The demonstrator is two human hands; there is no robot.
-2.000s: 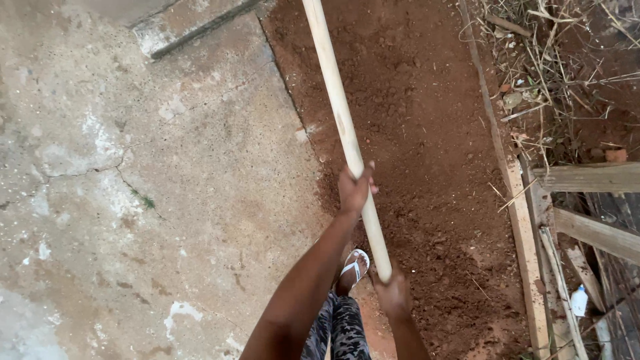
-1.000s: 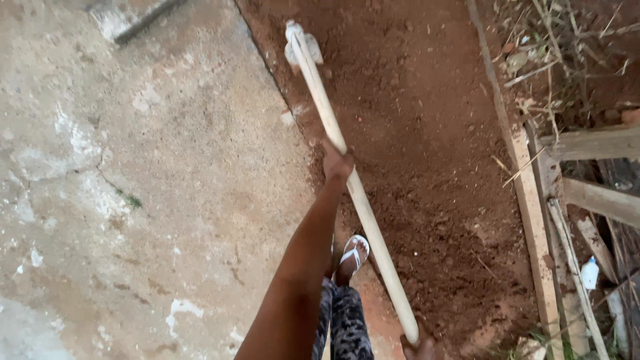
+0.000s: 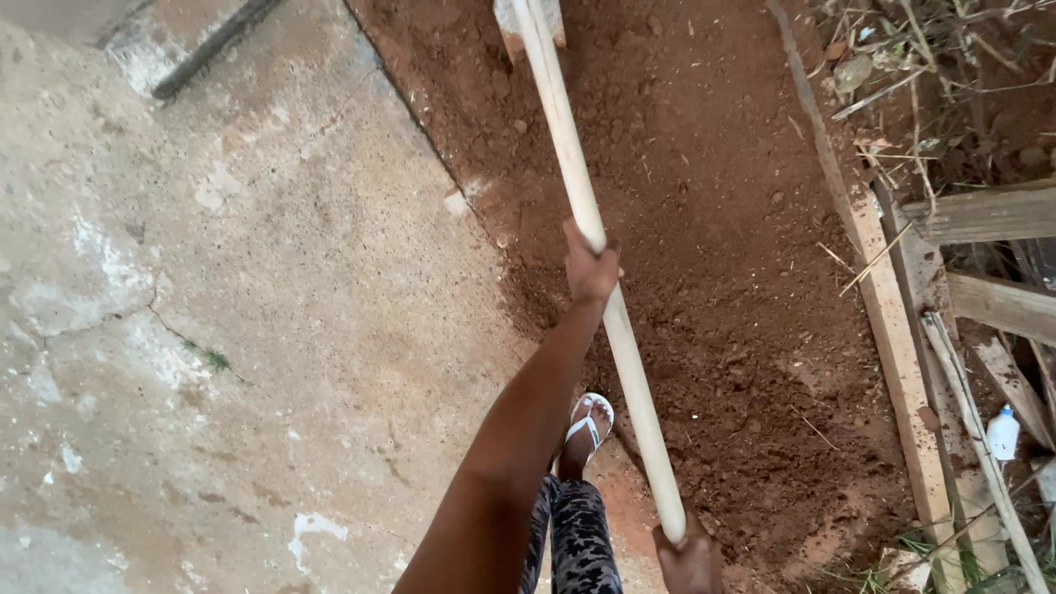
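Note:
A long pale wooden handle (image 3: 631, 363) runs from the top middle down to the lower right of centre. At its far end a metal tool head (image 3: 550, 21), likely a hoe's blade, is partly cut off by the top edge and rests on or just over the reddish-brown soil (image 3: 709, 247). My left hand (image 3: 592, 268) grips the handle about midway. My right hand (image 3: 689, 557) is closed around its near end at the bottom of the view. A foot in a white flip-flop (image 3: 589, 425) stands below my left hand, beside the handle.
A worn, cracked concrete slab (image 3: 313, 289) borders the soil on the left, with a raised concrete block (image 3: 181, 41) at its top. Along the right lie a timber board (image 3: 899, 371), wooden rails (image 3: 990, 213), dry twigs (image 3: 916, 49) and a white plastic bottle (image 3: 1002, 433).
The tool head has moved away from the concrete edge, over the soil and toward the top of the view. Both hands stay on the handle.

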